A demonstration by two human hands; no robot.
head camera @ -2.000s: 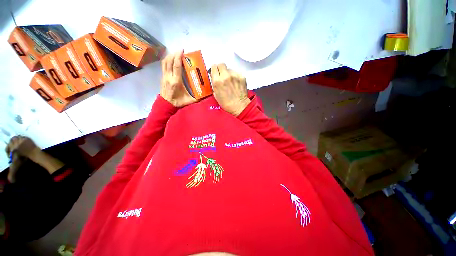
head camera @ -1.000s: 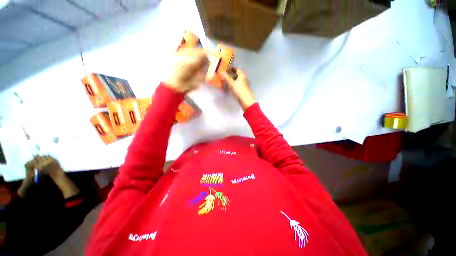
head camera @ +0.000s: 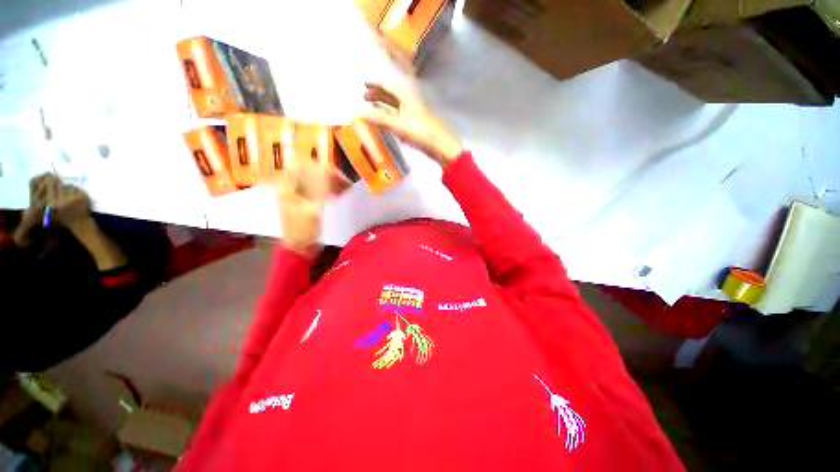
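Observation:
Several orange retail boxes stand side by side in a row (head camera: 242,150) on the white table, orange ends facing me. Another retail box (head camera: 210,78) lies behind the row's left end. One box (head camera: 370,157) leans at the row's right end. My left hand (head camera: 304,198), blurred, is at the front of the row by the boxes near its right end; whether it grips one cannot be told. My right hand (head camera: 403,112) is over the table behind the leaning box, fingers apart, with no box in it. More orange boxes (head camera: 414,23) are at the top edge, partly cut off.
Open brown cartons (head camera: 562,37) stand at the back right. A yellow tape roll (head camera: 742,285) and a cream notebook (head camera: 799,258) lie at the right edge. Another person's clasped hands (head camera: 60,205) rest at the table's left edge. A brown carton (head camera: 155,431) is on the floor at lower left.
The view has shifted. The boxes that were between my hands have left them. My left hand has come down to the row's front, and my right hand has opened. More boxes show at the top.

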